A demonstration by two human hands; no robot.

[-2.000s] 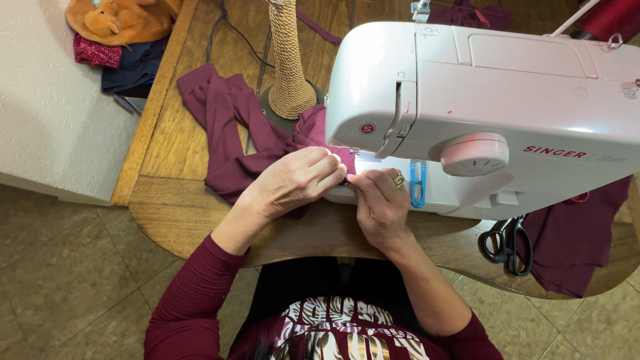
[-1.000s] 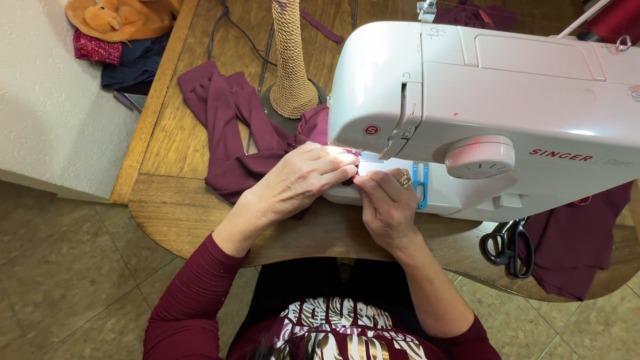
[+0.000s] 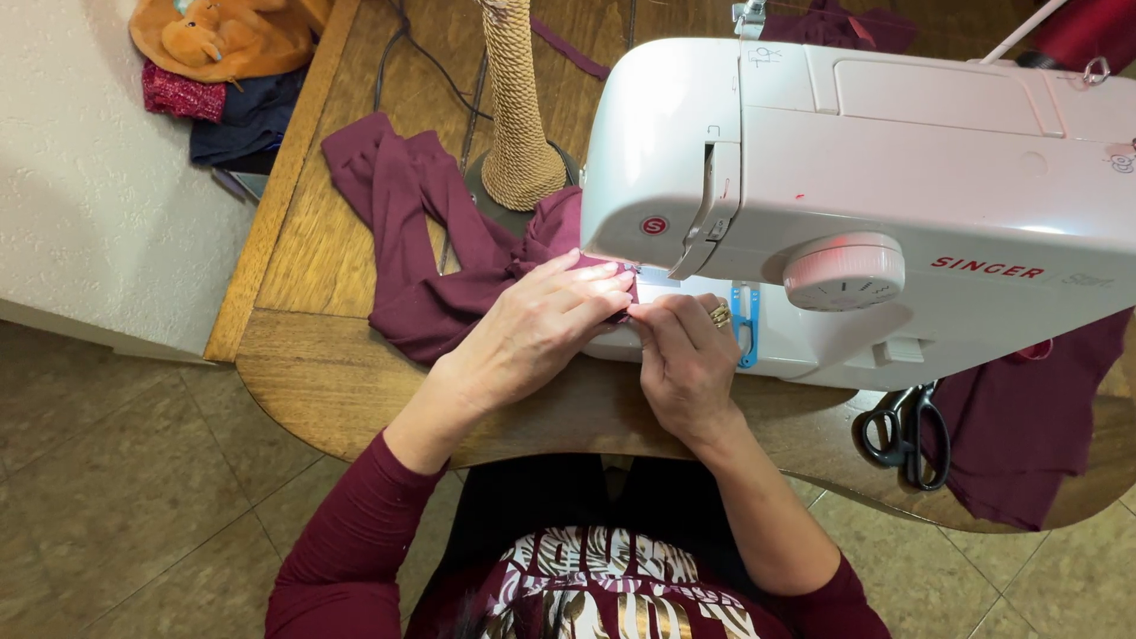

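A white Singer sewing machine (image 3: 799, 160) stands on a wooden table, its lamp lighting the needle area. Maroon fabric (image 3: 444, 302) lies bunched to the left of the machine and reaches under its head. My left hand (image 3: 541, 324) rests flat on this cloth beside the needle area, fingers extended together. Close by on the right, my right hand (image 3: 688, 359), with a ring on one finger, pinches the cloth's near edge between thumb and fingertips. The presser foot and needle are mostly hidden by the machine head. A blue clip (image 3: 747, 328) is on the machine's bed, just right of my right hand.
Black-handled scissors (image 3: 905, 435) lie at the table's front edge, beside more maroon cloth (image 3: 1021, 426). A rope-wrapped post (image 3: 519, 115) stands behind the fabric. A dark cord (image 3: 382, 71) runs at the back left. A red thread cone (image 3: 1087, 35) is at the upper right.
My left hand has gone from pinching the fabric to lying flatter over it, near the needle area. The right hand remains at the cloth's edge.
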